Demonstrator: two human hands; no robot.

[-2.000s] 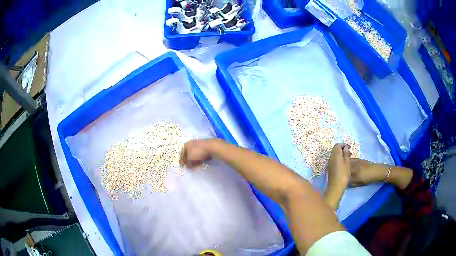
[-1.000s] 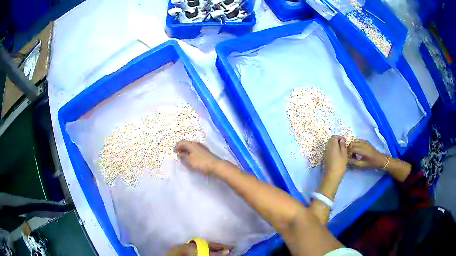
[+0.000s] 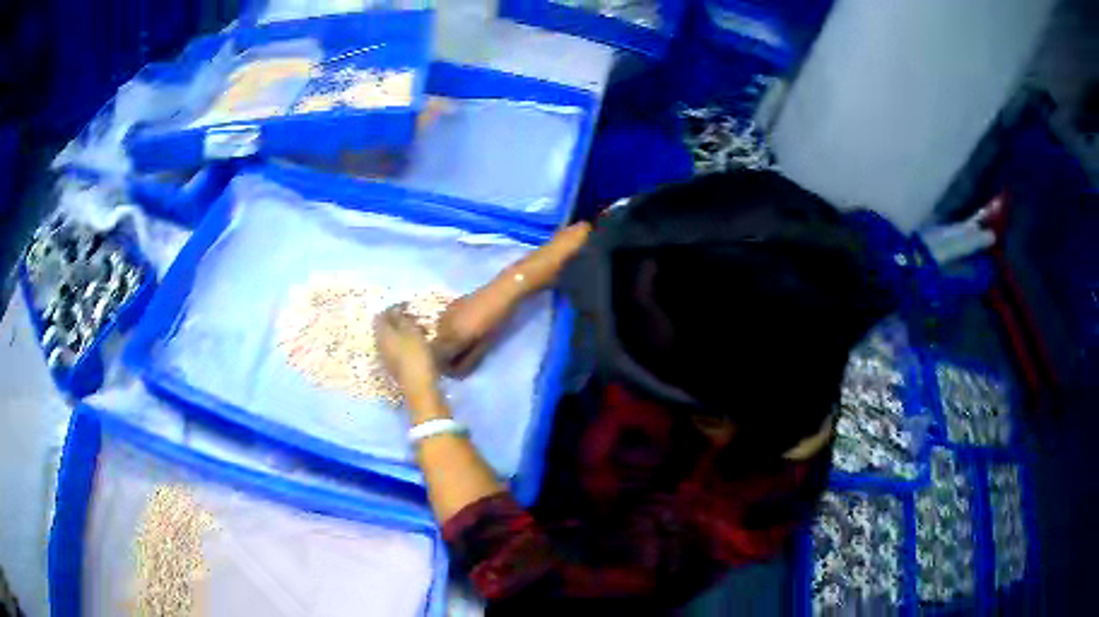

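Note:
Neither of my hands is in the picture. A blue tray (image 3: 259, 480) with a pale liner is cut off by the lower left edge. A narrow heap of small beige grains (image 3: 169, 548) lies in it. Above it is a second lined blue tray (image 3: 193, 404) with a heap of beige-pink grains (image 3: 325, 338). Another person's two hands (image 3: 416, 344), one with a white bangle, are at that heap.
The person in a dark cap (image 3: 735, 283) and red-black top fills the centre right. A tilted blue tray (image 3: 289, 133) rests at the upper left. A small bin of metallic parts (image 3: 84, 289) stands far left. Trays of silvery parts (image 3: 862, 548) are lower right.
The view has swung right, towards the neighbour, and is blurred. My hands and forearm have left the picture. The near tray has shifted to the lower left, and the neighbour's head now shows.

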